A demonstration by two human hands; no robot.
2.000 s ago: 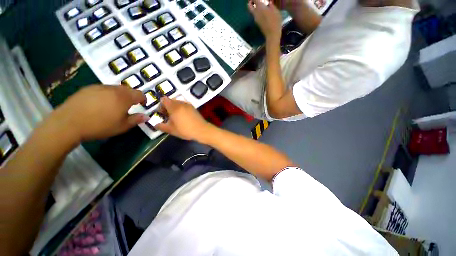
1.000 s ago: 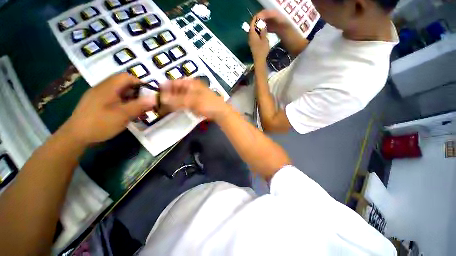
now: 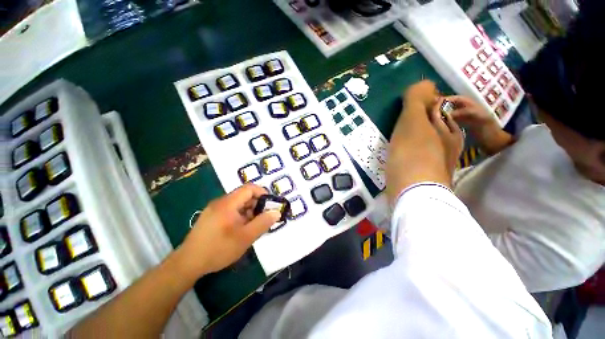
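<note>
My left hand [image 3: 222, 232] grips a device housing [image 3: 272, 208], black-rimmed with a silver and yellow inside, over the lower part of the white blister tray [image 3: 285, 246]. The tray holds rows of similar housings [image 3: 261, 143] and several plain black closed housings [image 3: 343, 181] near its lower right corner. My right forearm reaches up to the right of the tray. My right hand [image 3: 422, 98] overlaps the neighbour's hands in view; its fingers and anything in them are hidden.
Stacked white trays [image 3: 113, 218] with paired housings stand at left. A perforated white sheet [image 3: 366, 151] lies right of the tray. A neighbour at right holds a small device [image 3: 446, 108] near a tray with red-marked parts [image 3: 464, 66]. A pale loop [image 3: 195, 219] lies on the green mat.
The view has swung left and shows more of the bench. My hands were together over the tray; they are now apart. My left hand keeps a housing, and my right has moved away rightward.
</note>
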